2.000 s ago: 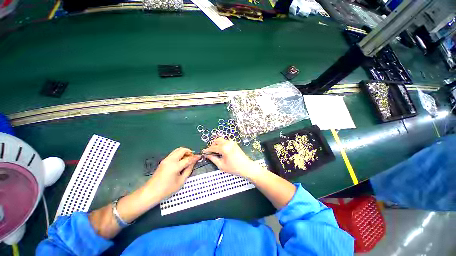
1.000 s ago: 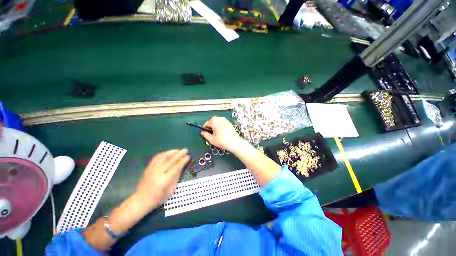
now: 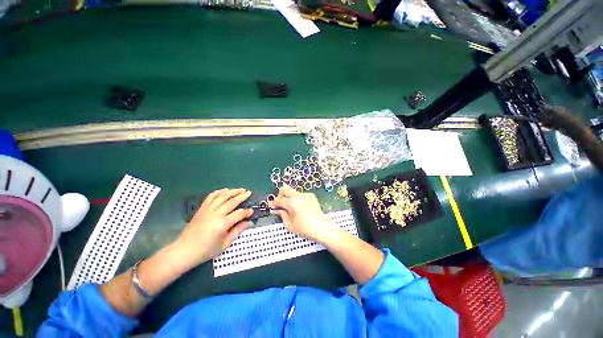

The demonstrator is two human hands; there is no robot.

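My left hand (image 3: 215, 223) lies over a small black plastic housing (image 3: 263, 210) on the bench, its fingertips holding the housing's left part. My right hand (image 3: 299, 212) is at the housing's right side, fingers pinched on the thin dark tweezers, which are mostly hidden. A ring shows at the housing's upper edge. Loose metal rings (image 3: 301, 173) lie just beyond my right hand. A white dot sheet (image 3: 284, 245) lies in front of my hands. The black parts tray (image 3: 428, 198) with small brass pieces is to the right.
A clear bag of rings (image 3: 357, 146) and white paper (image 3: 439, 152) lie behind the tray. A rail (image 3: 165, 131) crosses the bench, with black housings (image 3: 272, 89) beyond. The fan (image 3: 26, 224) and second dot sheet (image 3: 114, 231) are left. A neighbour's arm (image 3: 552, 221) is right.
My right hand has come back from near the loose rings to the housing. My left hand stays at the housing. The neighbour's hand now reaches in at the right, above the far parts tray.
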